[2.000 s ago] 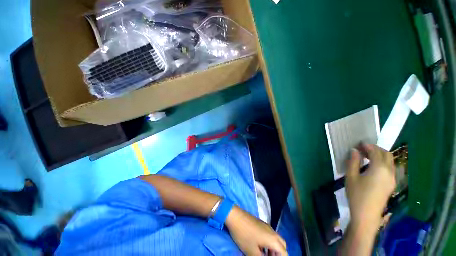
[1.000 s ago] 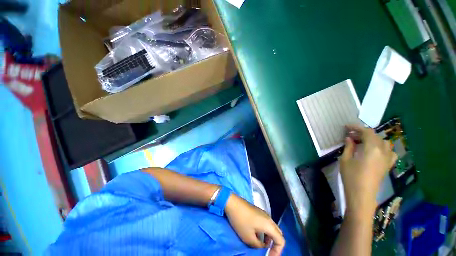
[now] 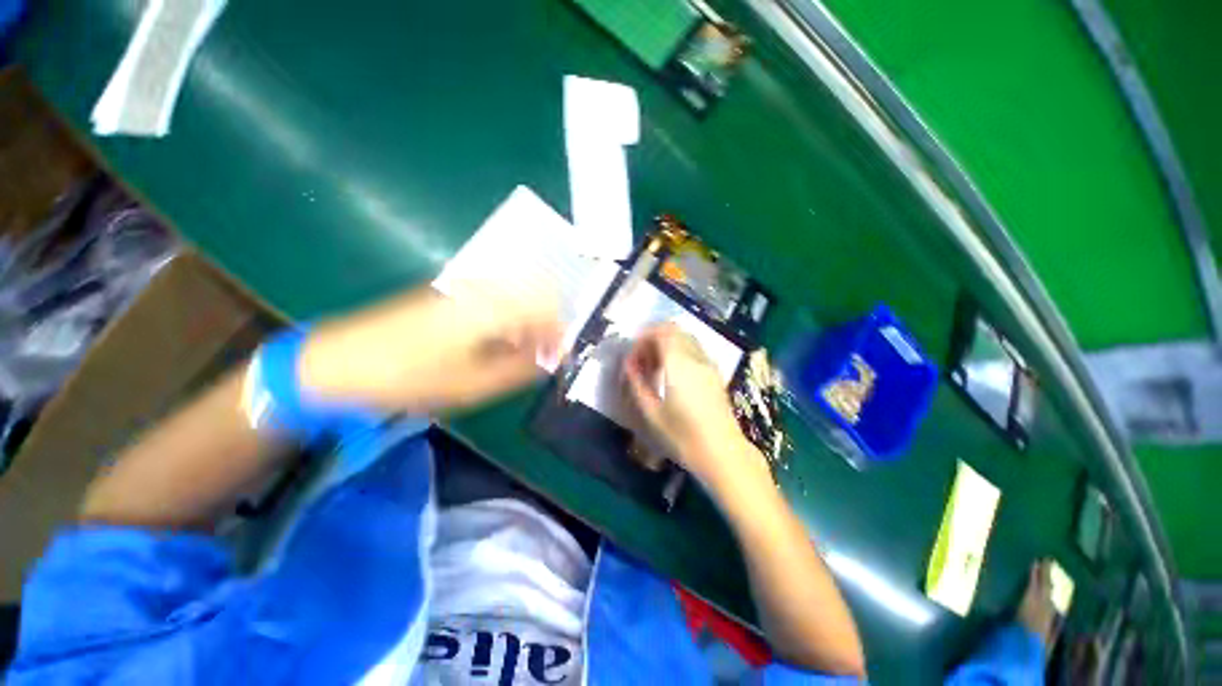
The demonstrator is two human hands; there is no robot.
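My left hand [image 3: 489, 351], with a blue wrist strap, is blurred over the lower edge of the white adhesive sheet [image 3: 509, 248]. My right hand [image 3: 681, 389] is over the opened tablet unit, its fingertips close together on or just above the unit's white panel [image 3: 704, 346]; whether they hold something cannot be told. The tablet unit [image 3: 590, 436] has a green-gold circuit board [image 3: 697, 275] at its far end. A narrow white sheet [image 3: 599, 174] with a curled end lies beside the adhesive sheet. A pile of small components [image 3: 761, 402] lies right of my right hand.
A blue parts bin [image 3: 901, 389] holds small beige parts. White strips [image 3: 154, 67] lie far left, a yellow-edged sheet [image 3: 962, 536] at right. Other units [image 3: 992, 369] lie along the rail [image 3: 938, 174]. Another person's hand [image 3: 1039, 603] is lower right; a cardboard box [image 3: 148, 389] is lower left.
The view has swung right, bringing in the blue bin and another person's hand. My left hand has come up from my lap to the adhesive sheet. My right hand is now over the unit's panel.
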